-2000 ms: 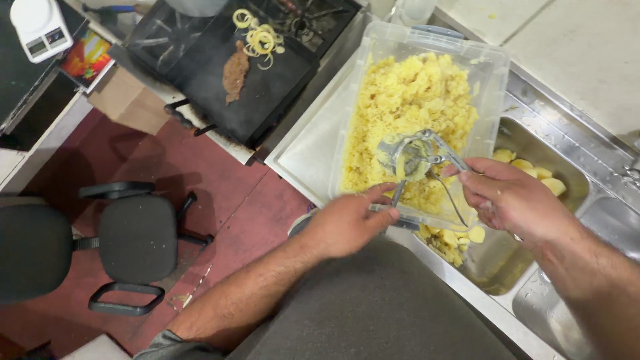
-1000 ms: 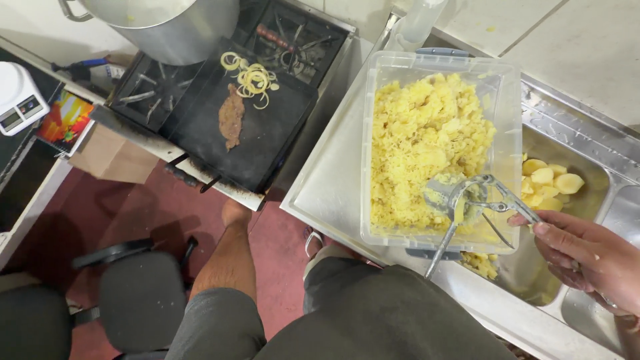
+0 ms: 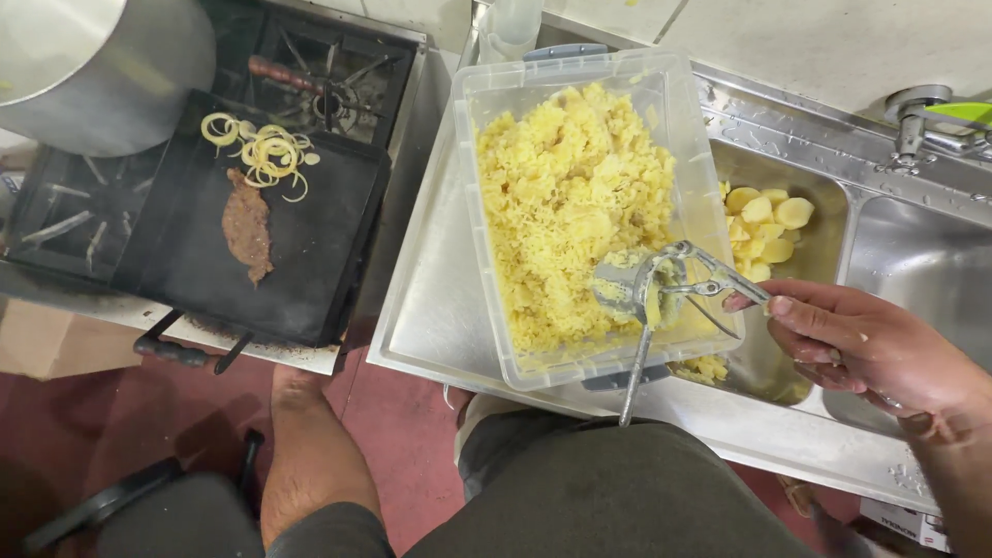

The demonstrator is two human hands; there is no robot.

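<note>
My right hand holds one handle of a metal potato ricer. The ricer's cup, smeared with potato, is over the near right part of a clear plastic bin; its other handle hangs across the bin's near rim. Yellow riced potato fills much of the bin. Peeled potato pieces lie in the steel sink on the right, with mashed bits near the bin's corner. My left forearm reaches toward the stove's front edge; my left hand is hidden there, so its hold cannot be seen.
A black griddle on the gas stove carries a piece of meat and onion rings. A large metal pot stands at the upper left. A faucet rises behind the sink. A black chair is at lower left.
My left hand has left the ricer and bin, and my left arm now reaches to the stove's front edge. My right hand still holds the ricer. The view has shifted.
</note>
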